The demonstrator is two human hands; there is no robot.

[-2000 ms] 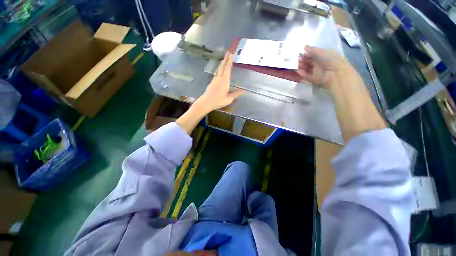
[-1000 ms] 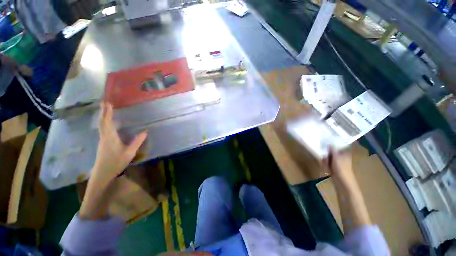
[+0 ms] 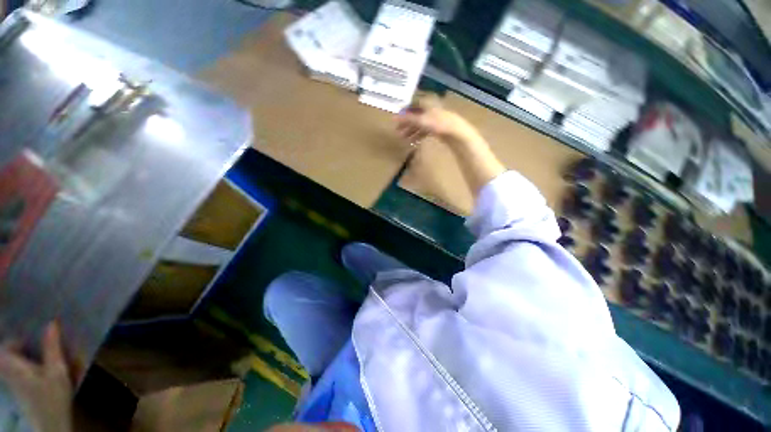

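Observation:
My right hand (image 3: 427, 121) is over the cardboard-covered bench, just below a stack of white printed cards (image 3: 396, 46). It is blurred, with fingers loosely bent, and I see no card in it. My left hand (image 3: 42, 375) is at the lower left edge of the picture, partly cut off, at the front edge of the silver table (image 3: 161, 181), fingers spread. The red jig (image 3: 30, 202) on the table is cut off by the left edge. A second pile of cards (image 3: 325, 40) lies left of the first.
Rows of small dark products (image 3: 668, 261) stand on cardboard at the right. More white card stacks (image 3: 583, 67) line the bench's back. A blue-edged cabinet (image 3: 245, 232) and an open brown carton (image 3: 186, 405) are below the table.
The view has swung right. The white card that was in my right hand is no longer seen there. The red jig has shifted to the left edge, and the dark products have come into view.

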